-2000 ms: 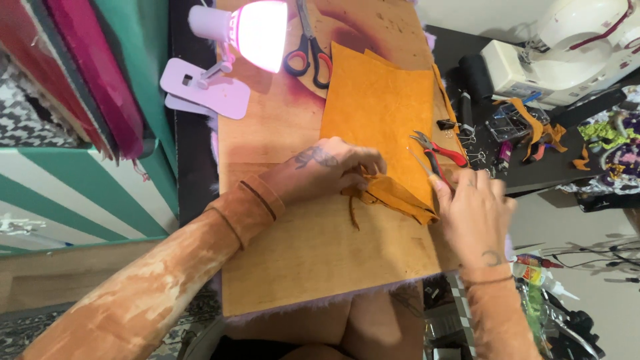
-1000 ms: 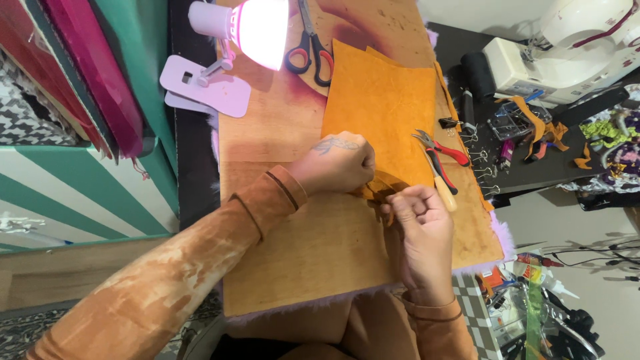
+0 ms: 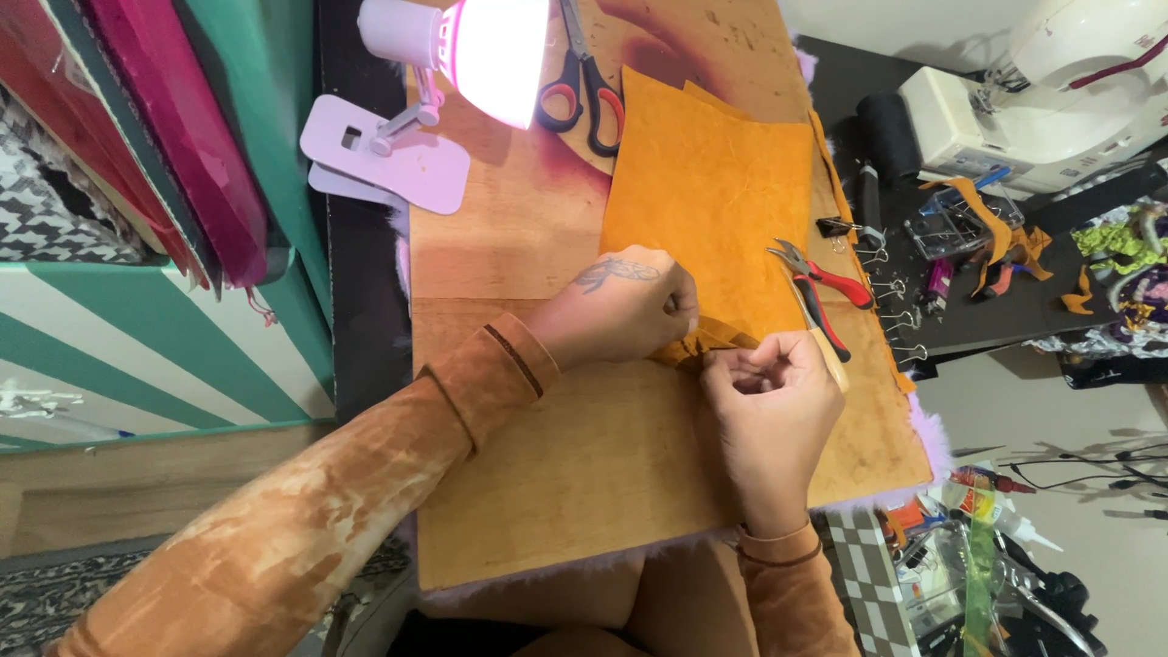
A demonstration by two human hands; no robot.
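An orange piece of leather or suede lies on a wooden board. At its lower edge is a gathered orange piece with dark lacing. My left hand is closed at the left side of this piece, fingertips pinched on it or on its lacing. Close by on the right, my right hand pinches at the other side; what lies between the fingertips is too small to tell. Red-and-black pliers rest on the orange sheet's right edge, and a tool's pale wooden handle shows beside my right hand.
Scissors and a lit clip lamp are at the board's upper left. Binder clips line its right edge. Beyond stand a sewing machine, a black thread spool and orange scraps.
My right hand was by the pliers and wooden-handled tool two seconds ago, then moved left to the gathered piece. My left hand has turned and closed there. Over the last second both have stayed close together.
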